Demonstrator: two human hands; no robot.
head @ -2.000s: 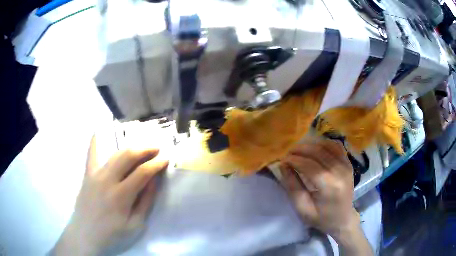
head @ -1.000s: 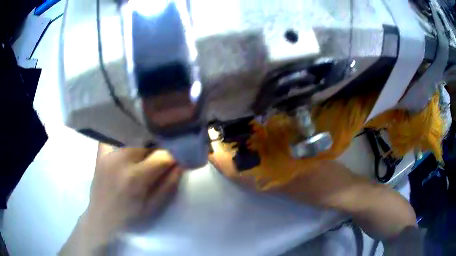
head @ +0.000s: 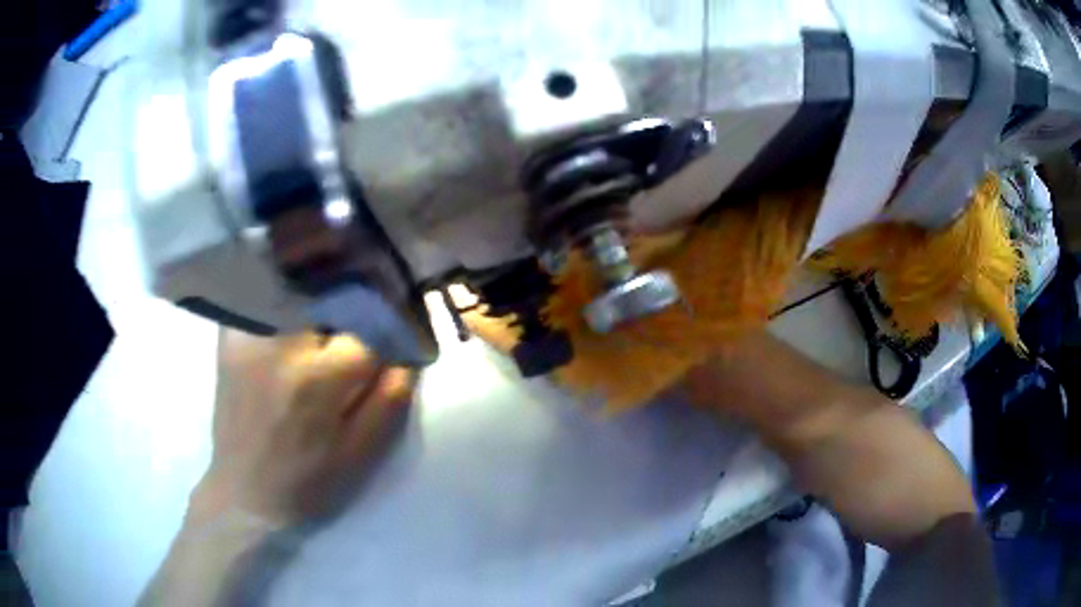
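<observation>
A white garment panel (head: 510, 474) lies under the needle area of the industrial sewing machine head (head: 451, 131) and spreads toward me. My left hand (head: 302, 415) rests on the panel at the left of the needle area, fingers bent; its fingertips are partly behind the machine's front lever, so its grip is unclear. My right forearm reaches in from the right. My right hand (head: 723, 368) shows only in part; its fingers are hidden behind the orange-yellow thread tuft (head: 664, 308). The round thread tension knob (head: 631, 301) sticks out above the tuft.
Black-handled scissors (head: 887, 356) lie on the table at the right, near its edge. A second orange tuft (head: 936, 267) hangs from the machine at the right. Dark cloth (head: 48, 320) is at the left edge. A blue object (head: 101, 30) shows at the top left.
The machine head first looms larger, then appears slightly smaller. My right hand, visible at the tuft's right two seconds ago, has moved left behind it. My left hand now sits partly behind the machine's front lever.
</observation>
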